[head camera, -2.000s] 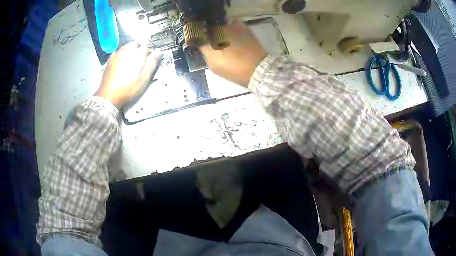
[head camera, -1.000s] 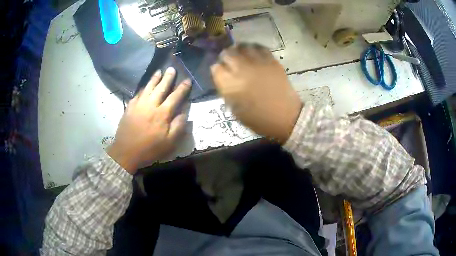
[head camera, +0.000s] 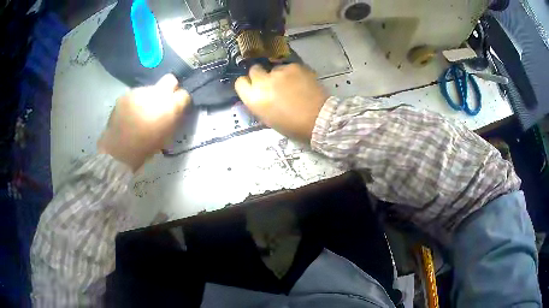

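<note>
A dark grey garment piece [head camera: 210, 88] lies at the needle area of the sewing machine, bunched between my hands, and spreads to the upper left. My left hand [head camera: 147, 117] is closed on its near left edge, overlit and slightly blurred. My right hand [head camera: 280, 96] grips the cloth at the right, just below the two ribbed brass cylinders [head camera: 263, 46]. The presser foot area [head camera: 210, 45] is a shiny metal cluster left of them. The fingertips of both hands are partly hidden against the dark cloth.
The cream-white machine head [head camera: 421, 18] spans the upper right. Blue-handled scissors [head camera: 460, 89] lie on the right of the worn white table [head camera: 241, 171]. A long bright blue plastic piece [head camera: 146, 33] is left of the needle. Dark cloth is on my lap. A yellow-orange rim [head camera: 429, 277] shows lower right.
The cloth came under my hands after the first frame. Since the second, my flat left hand has moved up-left and closed on it. My right hand has moved up towards the brass cylinders.
</note>
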